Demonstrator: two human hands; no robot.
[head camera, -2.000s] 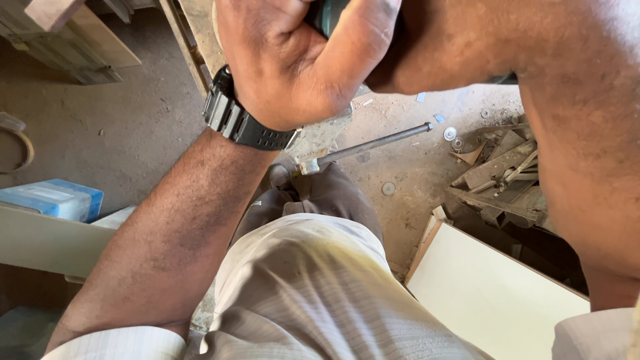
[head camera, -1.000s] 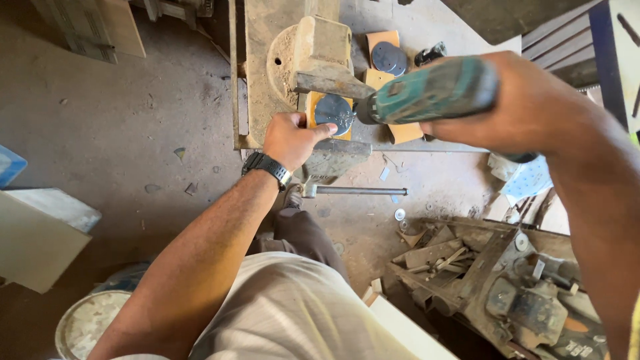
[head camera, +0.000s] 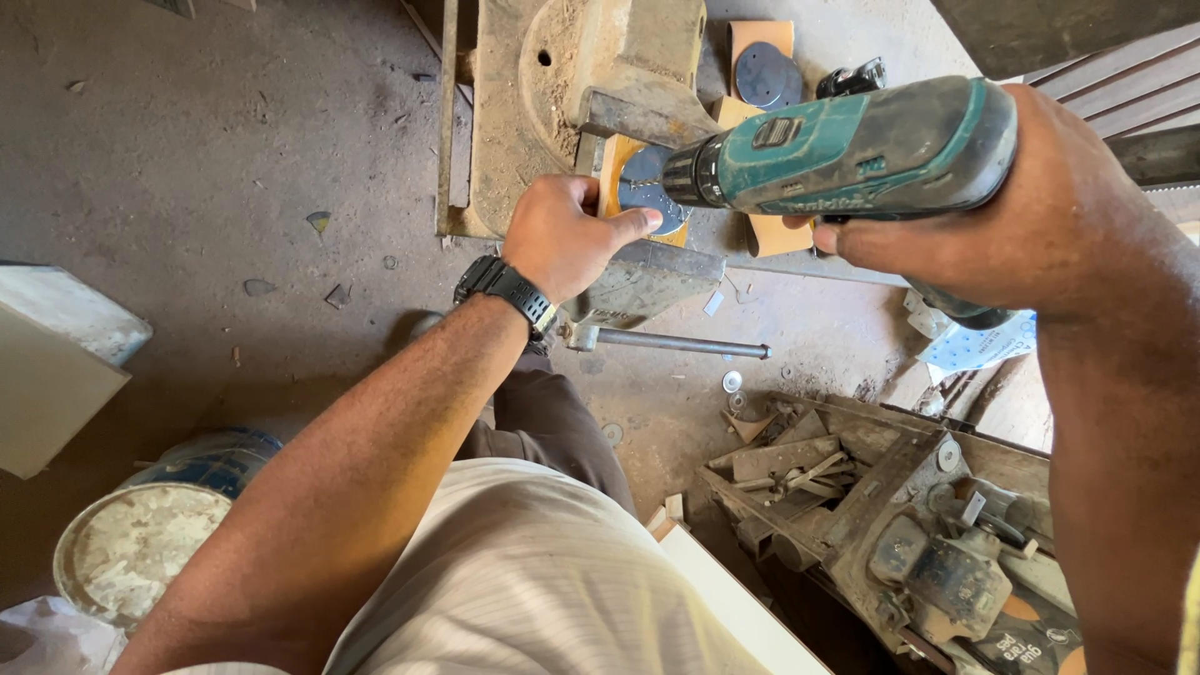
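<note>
My right hand (head camera: 994, 206) grips a teal and black Makita cordless drill (head camera: 844, 150), its chuck pointing left. The thin bit reaches over a dark round disc (head camera: 647, 192), where light chips lie; whether it has entered the disc I cannot tell. The disc rests on an orange-yellow block (head camera: 611, 173) between the jaws of a bench vise (head camera: 647, 281). My left hand (head camera: 572, 234), with a black watch on its wrist, holds the block and disc, thumb on the disc's lower edge. Beyond the drill, more dark discs (head camera: 764, 75) lie on a tan piece (head camera: 745, 36).
The vise handle (head camera: 684, 343) juts out rightward below the jaws. A wooden bin of scraps (head camera: 797, 459) stands lower right, beside a dusty machine (head camera: 947, 572). A lidded bucket (head camera: 141, 544) stands lower left. Pale boards (head camera: 56, 375) are at the left edge.
The view has shifted strongly since the oldest frame. Since one second ago, the drill has levelled out and its bit now lies over the disc. My left hand stays at the block and disc.
</note>
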